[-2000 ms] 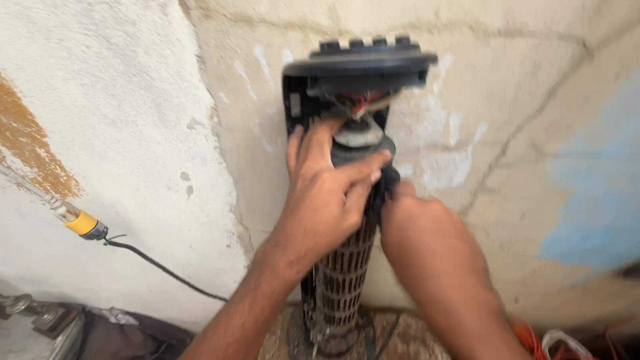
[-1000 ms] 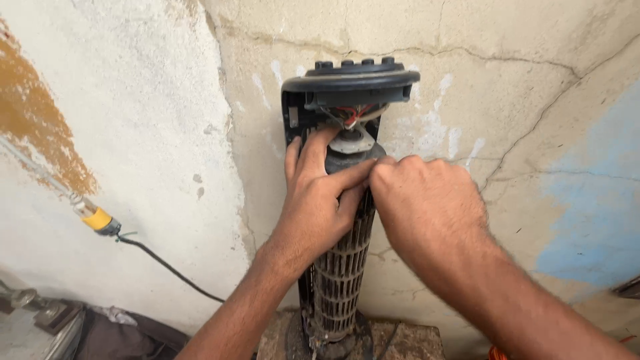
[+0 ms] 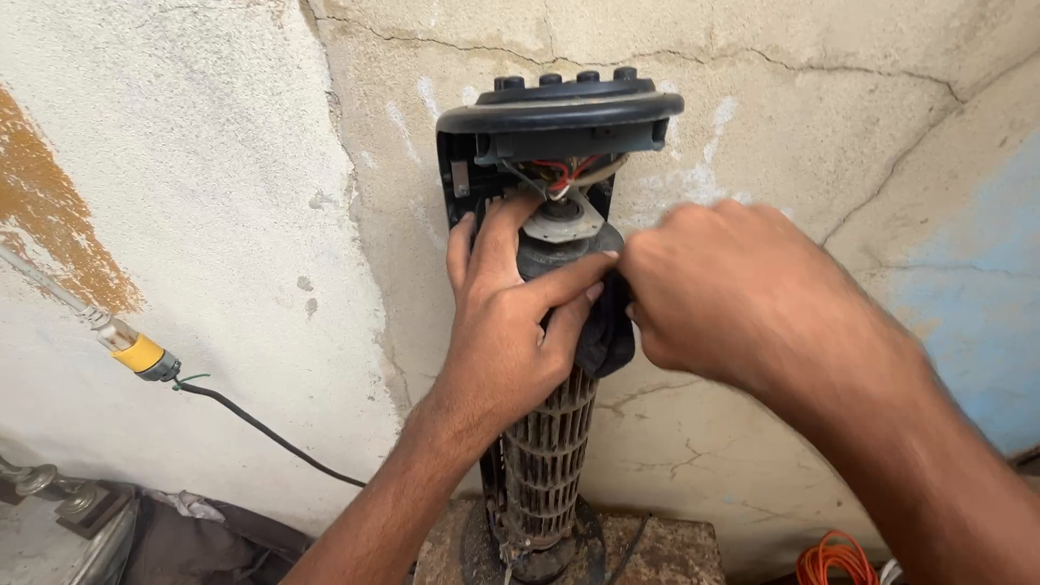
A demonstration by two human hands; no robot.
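An opened tower fan stands upright against the wall, its dark control head [image 3: 569, 118] on top and its dusty cylindrical blower wheel [image 3: 548, 463] below. Red and white wires [image 3: 565, 175] hang under the head, above a pale bearing plate [image 3: 565, 221]. My left hand [image 3: 508, 325] wraps the top of the wheel, its fingers beside the plate and its thumb and index finger on a dark cloth [image 3: 608, 333]. My right hand [image 3: 715, 284] is closed at the cloth's upper edge, right of the wheel; its fingertips are mostly hidden, so its hold cannot be told.
A cracked plaster wall [image 3: 812, 114] rises behind. At left, a yellow-banded plug connector [image 3: 146, 356] runs into a black cable [image 3: 268, 431]. The fan stands on a worn brown block [image 3: 682, 544]. Orange cord [image 3: 837, 561] lies low right, dark fabric [image 3: 203, 540] low left.
My right hand has risen and turned knuckles-up at the wheel's right side since the earliest frame. My left hand keeps its place on the wheel. More of the dark cloth shows now than a second ago.
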